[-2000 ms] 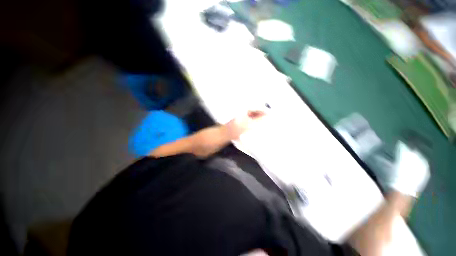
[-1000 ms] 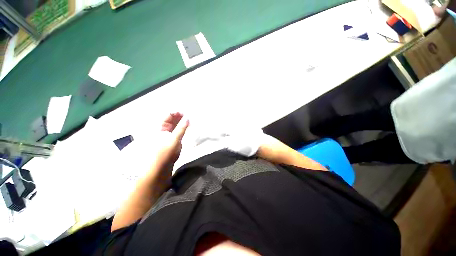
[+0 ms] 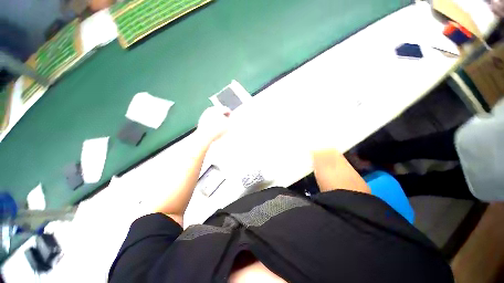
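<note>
A flat dark grey unit (image 3: 229,99) lies on a white sheet (image 3: 241,92) at the green belt's near edge. My left hand (image 3: 213,122) reaches out to the sheet's near corner, fingertips beside the unit; its grip is unclear. My right forearm extends over the bench at centre right, but my white-gloved right hand (image 3: 325,135) blends into the bright bench and its fingers cannot be made out. A pale panel with a dark edge (image 3: 211,181) lies near my lap, beside a clear bag with black print (image 3: 252,178).
More dark units (image 3: 131,133) and white sheets (image 3: 150,109) lie on the belt (image 3: 182,61). Green circuit panels (image 3: 157,19) are across it. Black blocks (image 3: 43,252) are far left. A dark device (image 3: 409,51), a blue stool (image 3: 389,193) and a person's pale garment (image 3: 483,155) are right.
My left hand has moved out from near my lap to the sheet at the belt edge. My right hand has moved forward and right. The dark-edged panel and printed bag now show near my lap.
</note>
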